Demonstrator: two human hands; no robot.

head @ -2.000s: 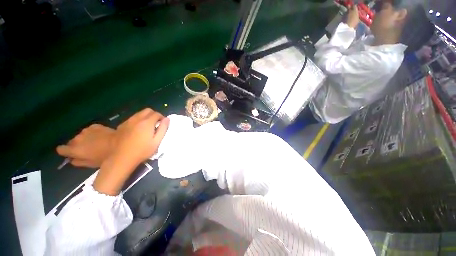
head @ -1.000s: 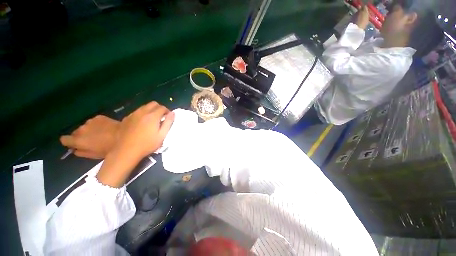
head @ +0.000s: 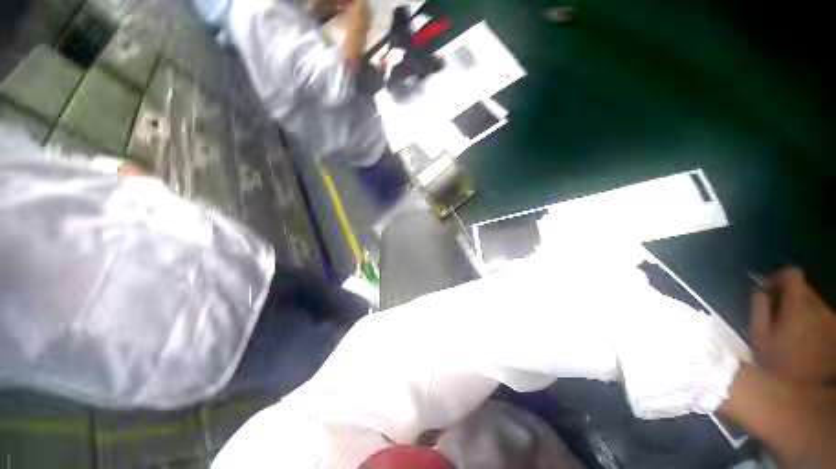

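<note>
My left hand (head: 779, 417) shows only as wrist and back part at the lower right, blurred and cut off by the right edge; its fingers are hidden. A second hand, seemingly my right hand (head: 799, 330), is just above it, also blurred and cut off. A thin silver tool (head: 757, 279), perhaps tweezers, sticks out from its fingers over the green mat. A white-bordered sheet (head: 683, 286) with black areas lies partly under my left sleeve. A second white sheet (head: 632, 206) with a small dark block lies above it.
Another person's white sleeve and hands (head: 353, 32) are at the top over white sheets (head: 495, 64) and a dark and red object. A person in a white coat (head: 119, 284) is at the left. Wrapped cartons (head: 197, 137) stand behind. A metal-edged block (head: 447, 186) sits at the bench edge.
The view has swung left. My hands have shifted from left of centre to the right edge. The tape roll, metal-parts tub and black stand have left the picture; the person at left has come in.
</note>
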